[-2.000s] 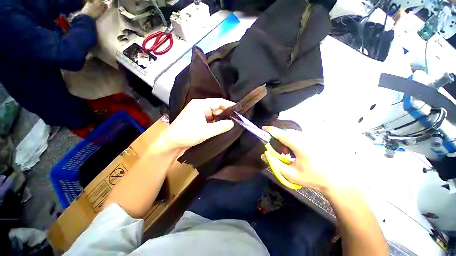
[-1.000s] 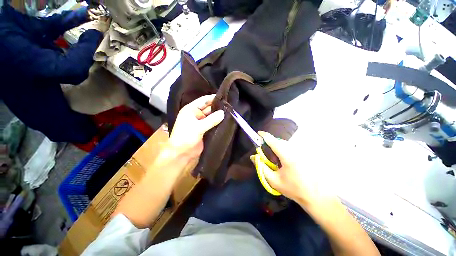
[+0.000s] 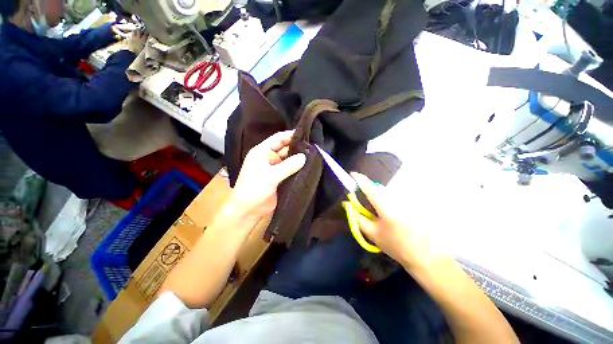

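A dark garment (image 3: 336,67) with olive-brown seam edges lies over the table edge and hangs towards my lap. My left hand (image 3: 265,171) pinches its dark brown edge (image 3: 296,188) between thumb and fingers. My right hand (image 3: 383,222) holds scissors (image 3: 361,232) with yellow and green handles. The silver blades look closed or nearly closed, and their tips are just right of my left fingertips, beside the brown edge. Whether the tips touch the cloth cannot be told.
A white sewing machine (image 3: 551,127) with a dark strip (image 3: 551,82) over it stands right. Red-handled scissors (image 3: 202,76) lie on the table at upper left. A cardboard box (image 3: 168,259) and blue crate (image 3: 111,265) are below left. A person in dark blue (image 3: 54,101) works at far left.
Since the first frame, both hands and the garment edge have shifted slightly left in view. The brown edge now bends over and hangs below my left hand. The scissor tips have drawn slightly away from my fingers.
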